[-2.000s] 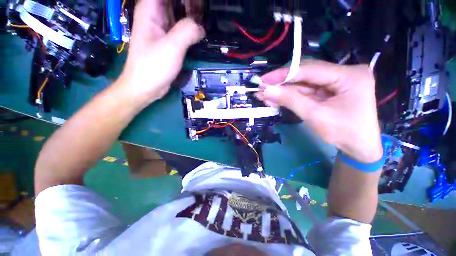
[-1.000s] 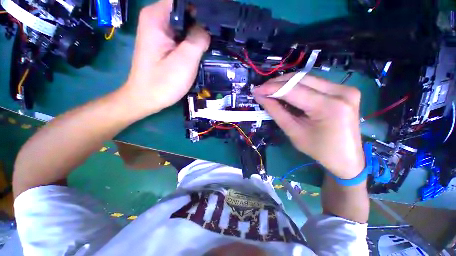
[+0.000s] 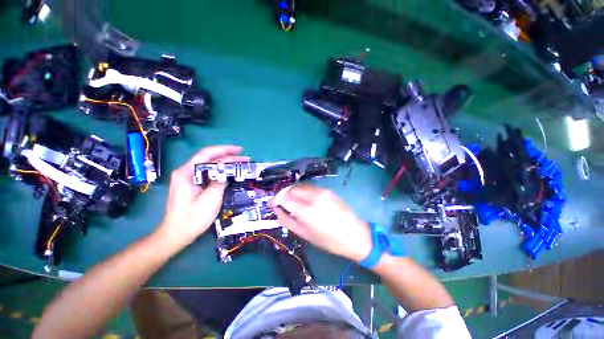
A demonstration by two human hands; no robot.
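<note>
The black T-shaped chassis module (image 3: 255, 225) lies in front of me, with a white flat strip and orange-red wires across its face. My left hand (image 3: 195, 198) grips the left end of a long black housing section (image 3: 265, 170), held over the module's upper edge. My right hand (image 3: 324, 218), with a blue wristband (image 3: 380, 246), has its fingertips at the inside of the module just below the housing. The fingers are pinched there; what they hold is hidden and too small to make out. The white strip from the housing is not clearly visible.
Similar black units with white strips lie at left (image 3: 66, 172) and upper left (image 3: 149, 93), a blue cylinder (image 3: 137, 157) beside them. More black assemblies (image 3: 430, 132) lie at right, near a pile of blue cylinders (image 3: 546, 232). The green bench mat (image 3: 258, 73) spans the view.
The view has shifted and widened, showing more bench. The housing in my left hand is lower and turned, with its silvery inner side showing. My right fingertips stay at the module.
</note>
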